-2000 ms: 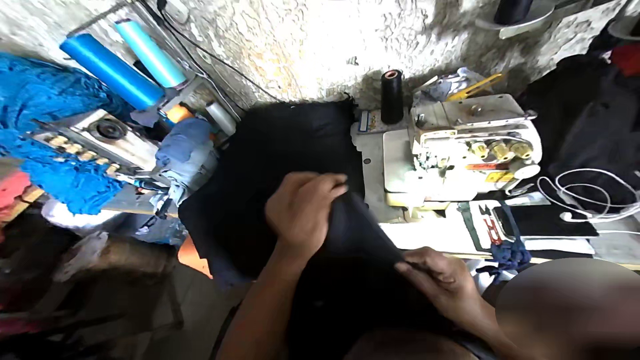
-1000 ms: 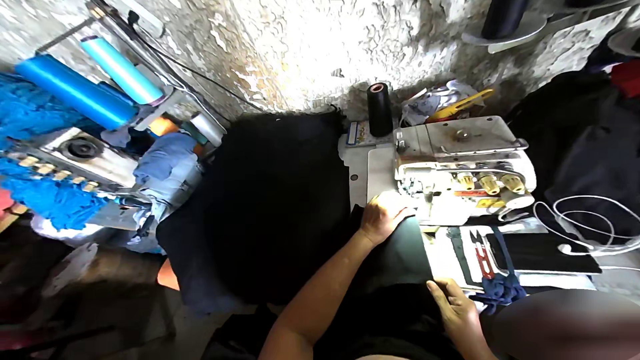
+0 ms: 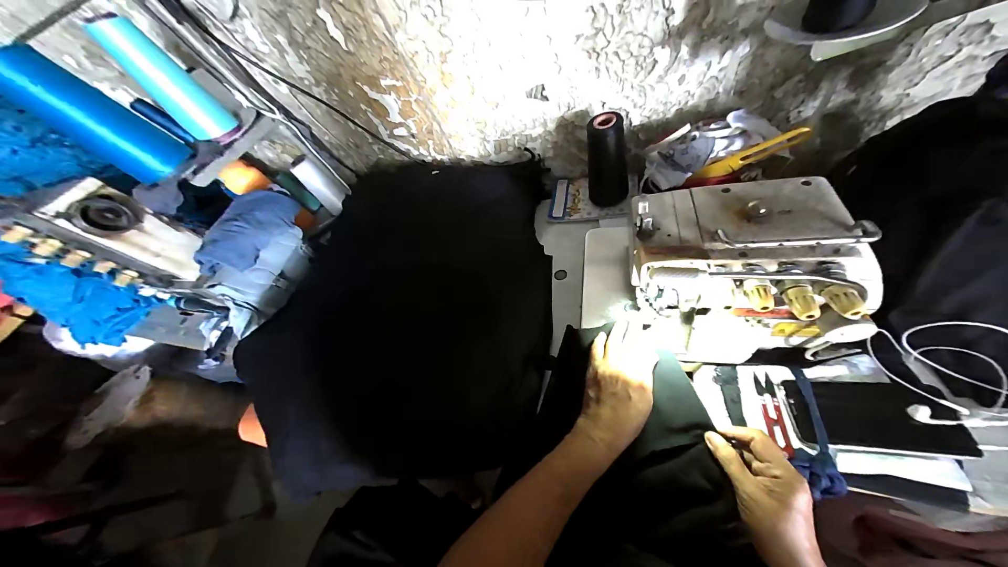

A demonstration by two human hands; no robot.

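An overlock sewing machine (image 3: 756, 260) stands at the right centre, its lamp lighting the needle area. My left hand (image 3: 622, 386) lies flat on dark fabric (image 3: 681, 402) just in front of the presser foot, its fingertips washed out by the glare. The right edge of that same fabric is pinched between the thumb and fingers of my right hand (image 3: 756, 472), lower and to the right. To the left, a large black fabric piece (image 3: 425, 315) spreads over the table. Whether my left fingers grip or only press cannot be told.
Behind the machine are a black thread cone (image 3: 607, 161) and a yellow-handled tool (image 3: 752, 153). Red thread snips (image 3: 776, 417), a black flat item (image 3: 882, 417) and white earphones (image 3: 937, 413) lie at the right. A second machine (image 3: 118, 228) and blue thread cones (image 3: 90, 110) occupy the left.
Two seconds ago both hands held black fabric left of and below the machine. My left hand has since moved right to the presser foot, and the fabric now lies there.
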